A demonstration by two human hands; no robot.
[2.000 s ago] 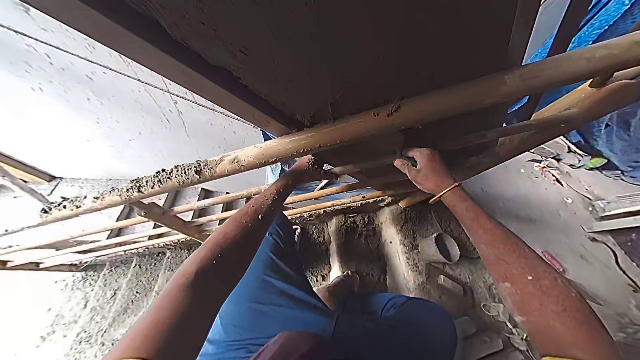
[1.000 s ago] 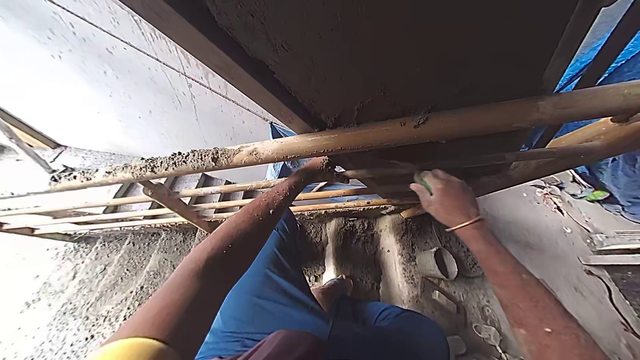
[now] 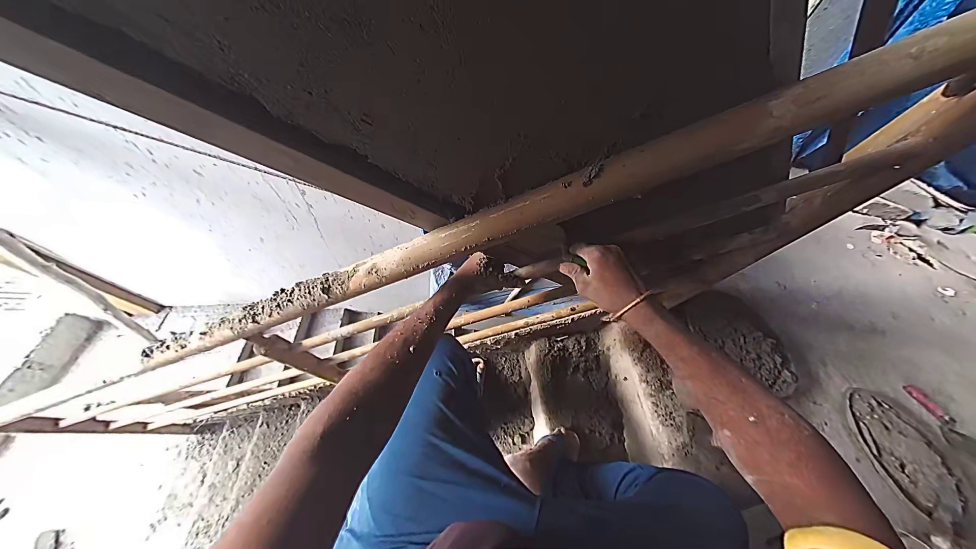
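Observation:
A thick bamboo pole [image 3: 640, 164], caked with wet mortar on its left part, slopes across the view in front of a dark, freshly rendered wall [image 3: 427, 84]. Beneath the pole, my right hand [image 3: 608, 276] is closed around the green handle [image 3: 578, 261] of a tool, likely a trowel, whose blade is in shadow near the pole. My left hand [image 3: 482, 273] is to its left, its fingers smeared with mortar and close to the dim wooden pole between the hands; whether it holds anything is unclear.
Thinner bamboo poles [image 3: 526, 324] run below my hands. Under my feet are mortar-covered steps or boards. A round pan of mortar [image 3: 903, 450] and a red-handled tool [image 3: 928, 402] lie at lower right. Blue tarpaulin [image 3: 953, 171] hangs at upper right.
The view has shifted, and the pan of mortar now shows at lower right. My right hand still grips the green handle, nearer my left hand than a second ago.

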